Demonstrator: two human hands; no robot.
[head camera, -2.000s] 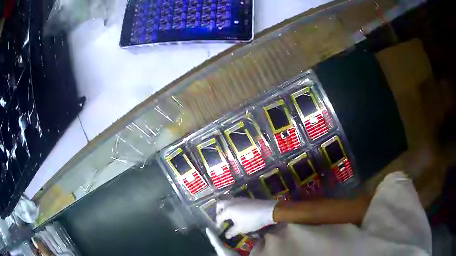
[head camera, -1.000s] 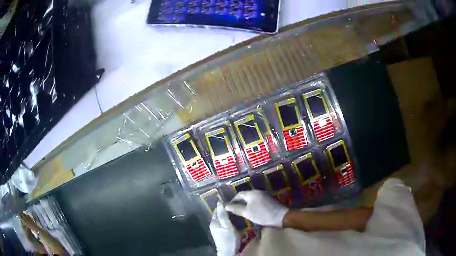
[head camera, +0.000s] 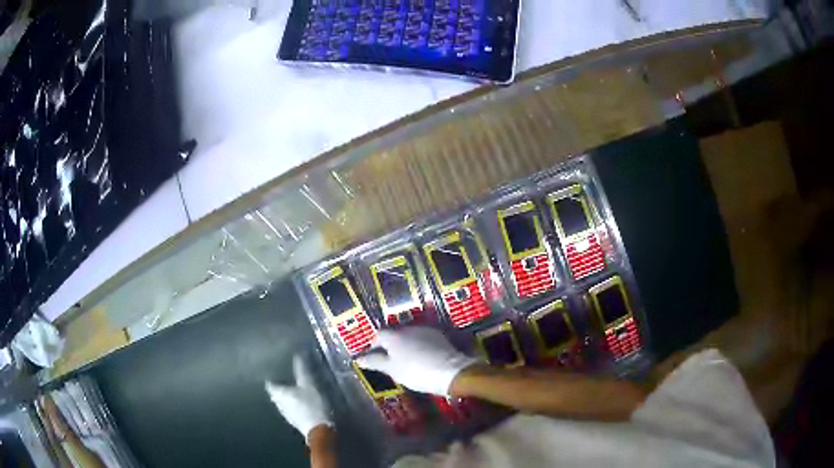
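Note:
A clear blister tray (head camera: 604, 196) lies tilted across the dark green surface. It holds two rows of phones with black screens, yellow frames and red keypads. My right hand (head camera: 419, 359), white-gloved, is over the tray's left half. Its fingertips are at the lower end of the second upper phone (head camera: 395, 281) and just above the lower-left phone (head camera: 379, 382); whether they grip anything cannot be told. The hand and forearm hide parts of the lower row. My left hand (head camera: 300, 402), white-gloved, is off the tray's left side, fingers apart, with nothing visible in it.
Beyond the board-lined ledge (head camera: 485, 151), a dark-screened device (head camera: 402, 37) and black tray under glossy plastic (head camera: 69, 137) lie on the white worktop (head camera: 247, 119). Clear plastic pieces (head camera: 247, 251) lie on the ledge. Brown cardboard (head camera: 754, 210) is at right. Another person's arm shows lower left.
My left hand has moved left, away from my right hand and off the tray. My right hand has shifted up and left. The lower-left phone, pale and partly covered before, now shows a dark screen.

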